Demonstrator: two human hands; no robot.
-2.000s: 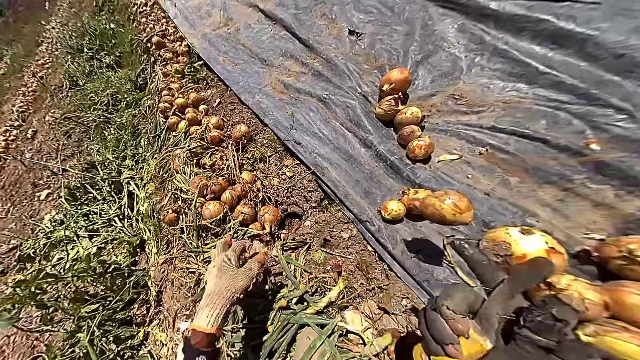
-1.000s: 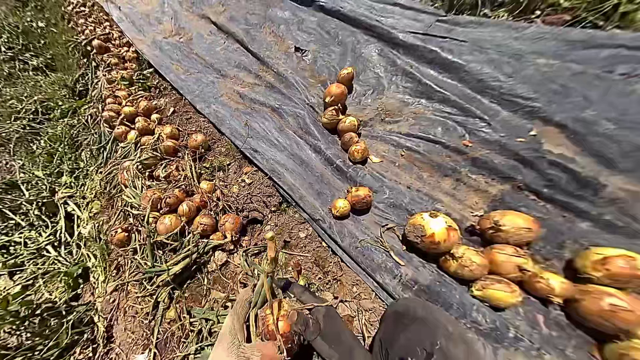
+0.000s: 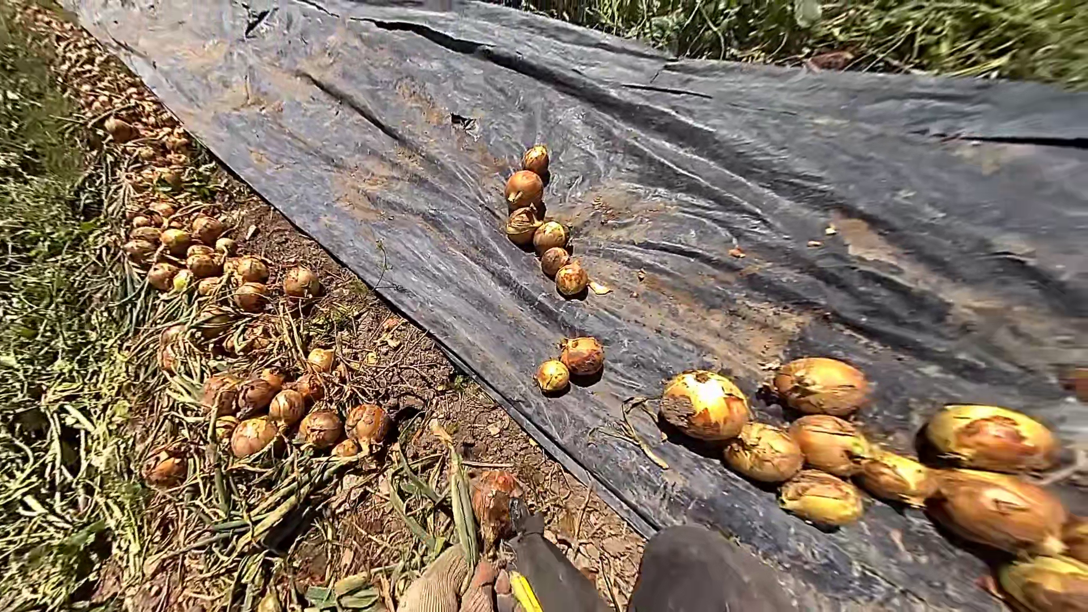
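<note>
My left hand (image 3: 450, 585), in a beige knit glove, shows at the bottom edge, closed around green onion leaves (image 3: 463, 506). A reddish-brown onion (image 3: 495, 500) is just above its fingers, against the dark glove of my right hand (image 3: 548, 565). Most of the right hand is cut off, so its grip is unclear. Between the hands lies a narrow yellow strip (image 3: 524, 592), too little visible to name. Beyond them, onions (image 3: 286, 408) with dry tops lie heaped on the soil. Loose onions (image 3: 704, 405) rest on the black plastic sheet (image 3: 476, 280).
A dark-clad knee (image 3: 707, 571) overlaps the sheet's near edge. A line of several onions (image 3: 524, 189) lies farther up the sheet. Grass and weeds (image 3: 51, 357) border the left side, with more greenery (image 3: 850, 34) past the far edge. Dry leaf scraps lie on the sheet.
Two seconds ago my left hand reached over the soil pile and my right was above onions on the sheet. Both then came together at an onion near the bottom edge. The view has shifted right.
</note>
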